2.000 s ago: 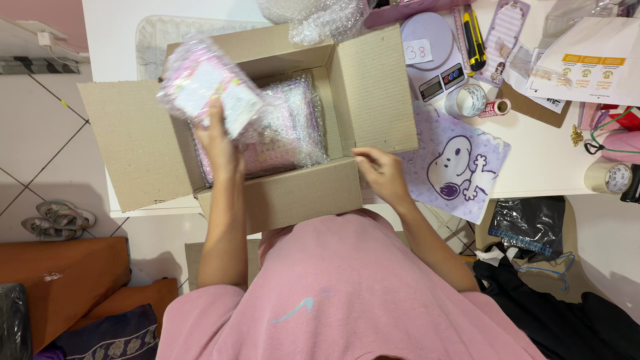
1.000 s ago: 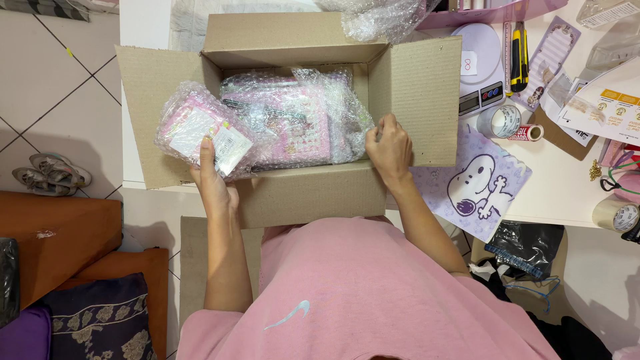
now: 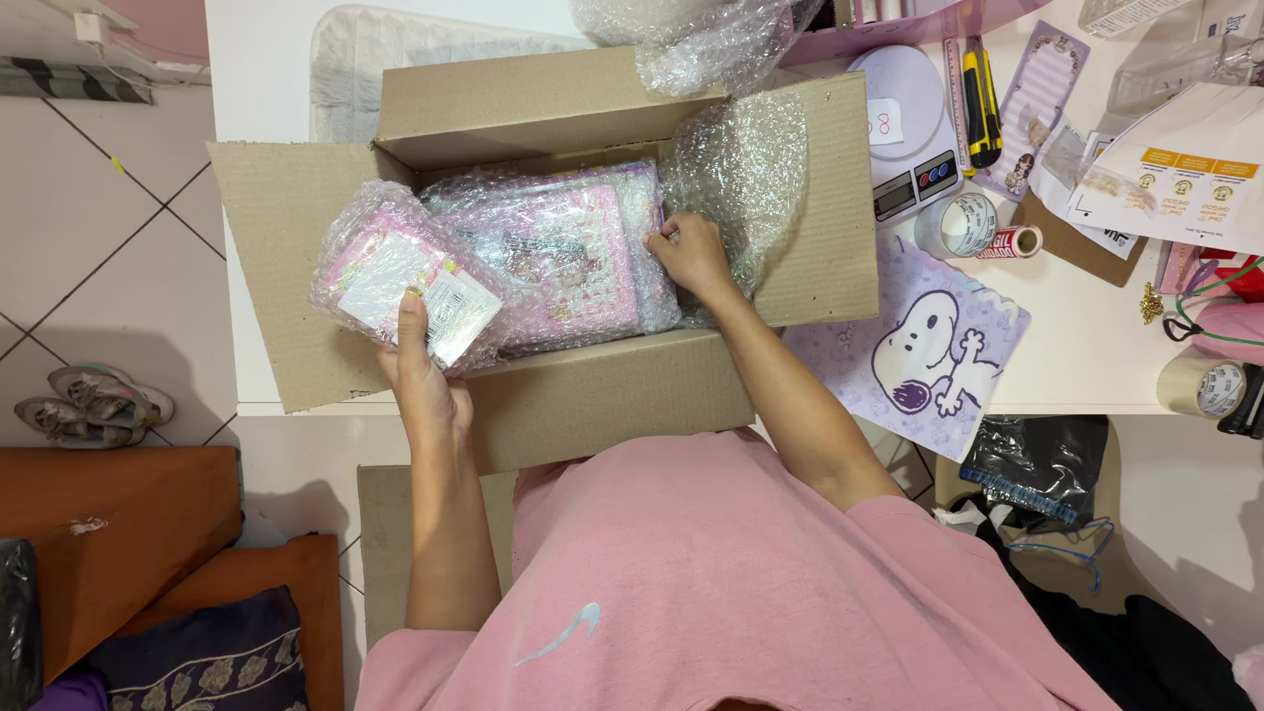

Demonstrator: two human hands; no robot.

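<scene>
My left hand [image 3: 425, 370] grips a small bubble-wrapped pink package [image 3: 410, 281] with a white label, over the left flap of an open cardboard box [image 3: 612, 395]. Inside the box lies a larger bubble-wrapped pink item [image 3: 573, 262]. At its right edge is my right hand [image 3: 691, 252], fingertips bent against the wrap; whether they pinch it is unclear. A loose sheet of bubble wrap [image 3: 746, 188] spreads from the box's right side onto the right flap.
More bubble wrap [image 3: 691, 44] lies behind the box. To the right on the white table are a kitchen scale [image 3: 908, 109], a yellow and black utility knife [image 3: 981, 109], rolls of tape [image 3: 958, 225], a purple cartoon-dog sheet [image 3: 913, 360] and a printed paper [image 3: 1175, 168].
The small package has come down from over the box to its left flap in my left hand. My right hand has moved from the box's front right corner to the larger item's right edge.
</scene>
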